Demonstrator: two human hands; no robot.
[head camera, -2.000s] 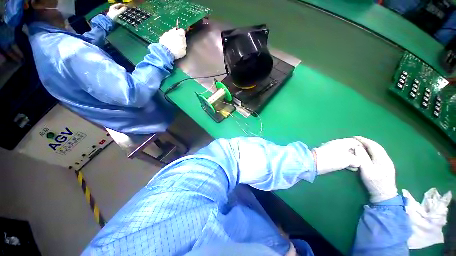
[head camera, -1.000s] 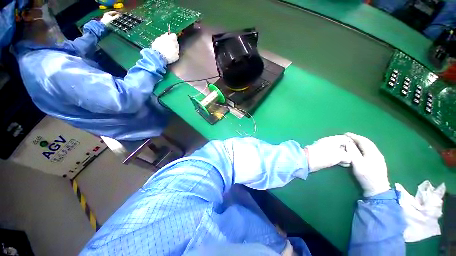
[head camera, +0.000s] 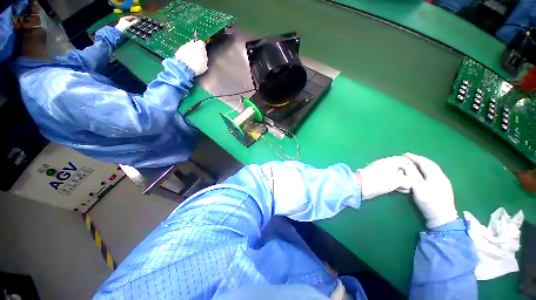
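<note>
My left hand (head camera: 385, 177), in a white glove, is on the green mat (head camera: 376, 132) with its fingers curled. My right hand (head camera: 434, 192), also in a white glove, touches it from the right, and the fingers of the two hands meet and overlap. No tool or wire shows in either hand. The fingertips are partly hidden where the hands meet. A crumpled white cloth (head camera: 498, 246) lies just right of my right sleeve.
A black round fan (head camera: 276, 73) stands on a black base (head camera: 314, 94), beside a green-flanged solder spool (head camera: 244, 118) with loose wire. Another worker (head camera: 100, 105) works on a circuit board (head camera: 179, 28) at the upper left. Another board (head camera: 496, 108) lies at the right on the darker green strip.
The whole view has shifted slightly, so the bench things sit a little further left in the picture. My hands stay together in the same pose.
</note>
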